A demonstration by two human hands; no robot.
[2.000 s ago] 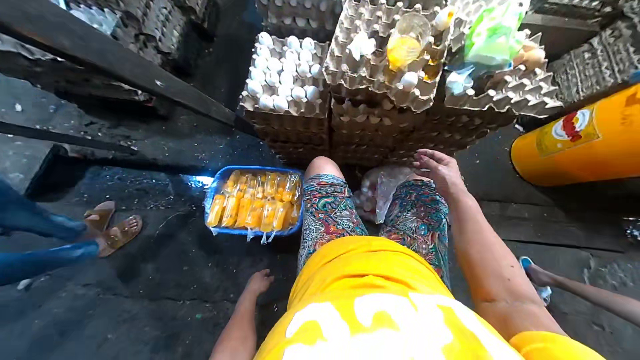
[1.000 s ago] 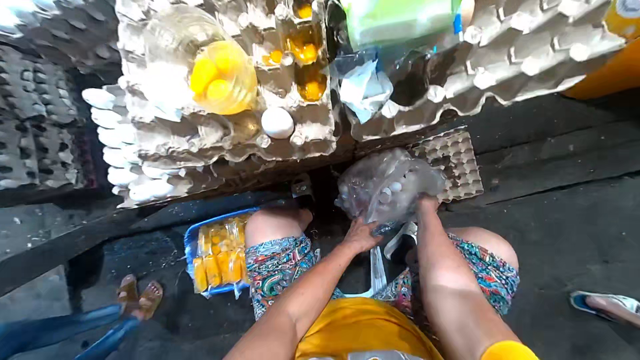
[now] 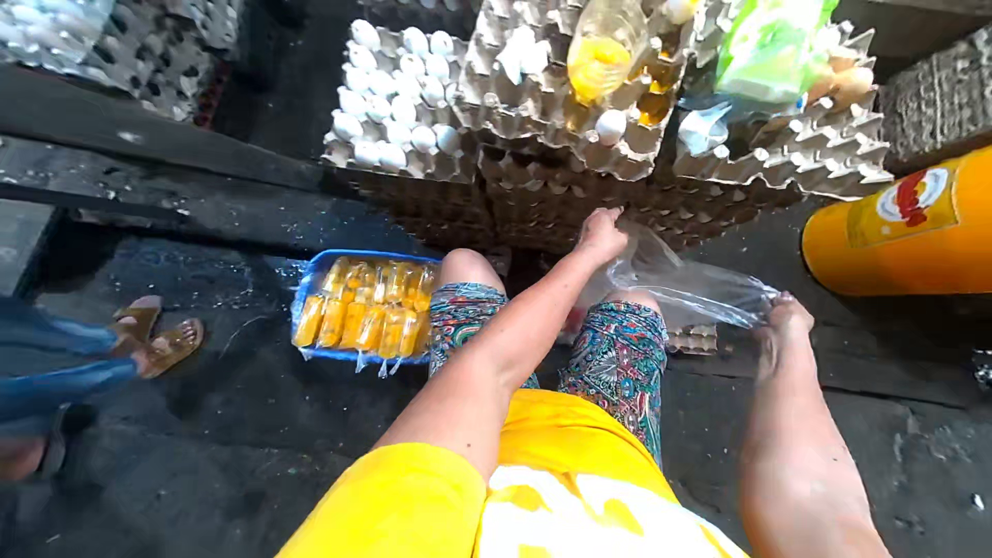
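Note:
A clear plastic bag (image 3: pixel 682 283) is stretched between my two hands above my right knee. My left hand (image 3: pixel 603 235) grips its left edge, close to the front of the stacked egg trays. My right hand (image 3: pixel 784 316) grips the bag's right end, out past the knee. Beyond my hands, a cardboard egg tray (image 3: pixel 535 108) on a stack carries a plastic container of yellow yolks (image 3: pixel 601 62) and a white egg (image 3: pixel 611 125). Beside it, another tray holds rows of white eggs (image 3: pixel 395 93). What lies under the bag is partly hidden.
Left of my knees, a blue tray (image 3: pixel 310 271) holds bagged yolks (image 3: pixel 368 310). A green plastic bag (image 3: pixel 771 54) sits on the right-hand egg tray. An orange cylinder (image 3: pixel 907 232) stands at the right. Sandaled feet of another person (image 3: pixel 159 337) are at the left.
My hands were close together at a bag of eggshell-like pieces between my knees; now they are wide apart with clear plastic pulled out between them. The view has shifted.

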